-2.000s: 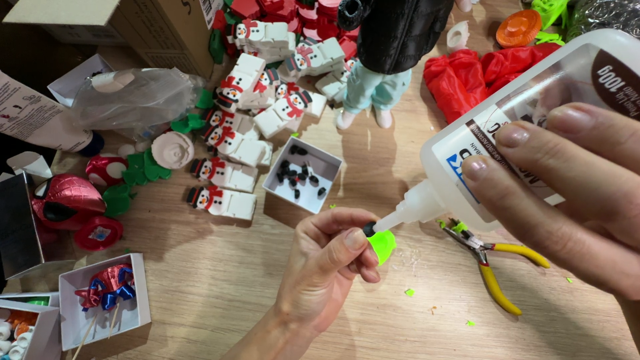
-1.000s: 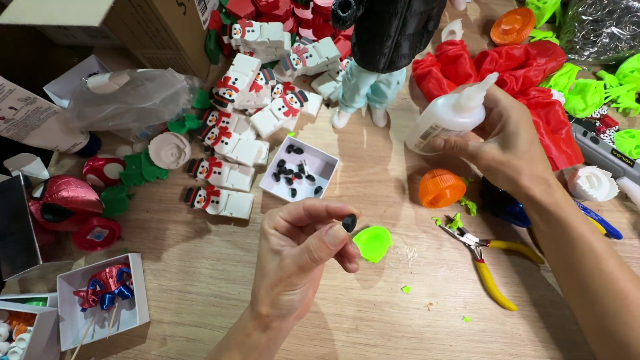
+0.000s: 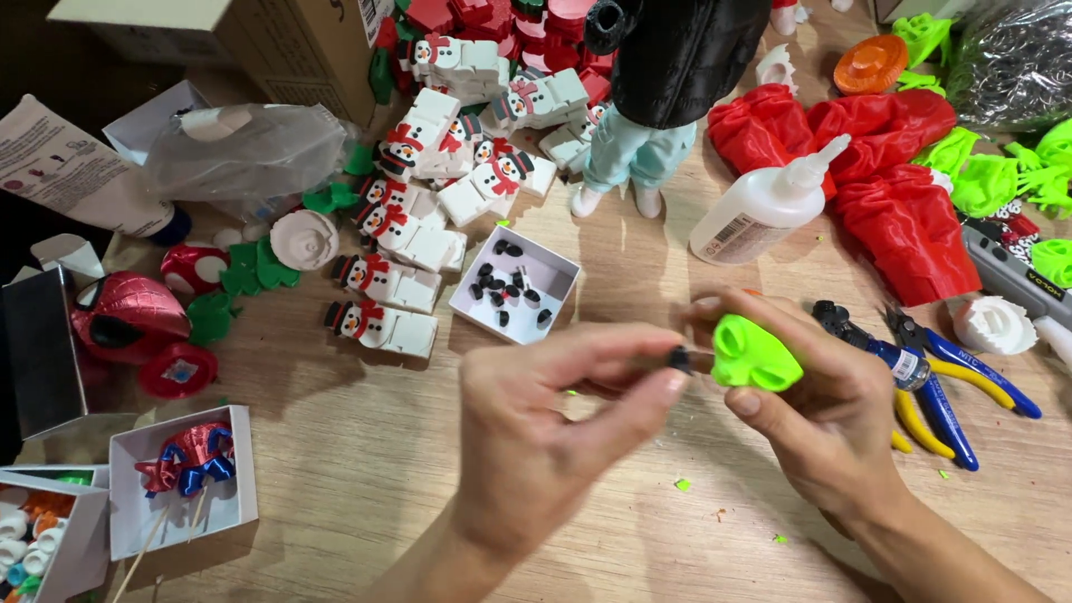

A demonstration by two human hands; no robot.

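Between thumb and fingertips, my left hand (image 3: 569,427) pinches a small black plastic piece (image 3: 679,360). Just right of it, my right hand (image 3: 821,410) holds a bright green plastic part (image 3: 754,353) with two hollows facing the camera. The black piece is close to the green part; whether they touch I cannot tell. A white box (image 3: 515,285) with several small black pieces lies beyond my left hand. The white glue bottle (image 3: 758,213) stands behind my right hand, its nozzle pointing up.
Snowman figures (image 3: 410,234) are piled left of a figure in a black jacket (image 3: 682,67). Red parts (image 3: 900,218) lie at the right, near blue-handled pliers (image 3: 938,402) and yellow-handled pliers (image 3: 921,423). A box with a red-blue figure (image 3: 197,456) sits at the lower left.
My right hand has set the glue bottle down on the table and taken hold of the green part. My left hand still holds the black piece.
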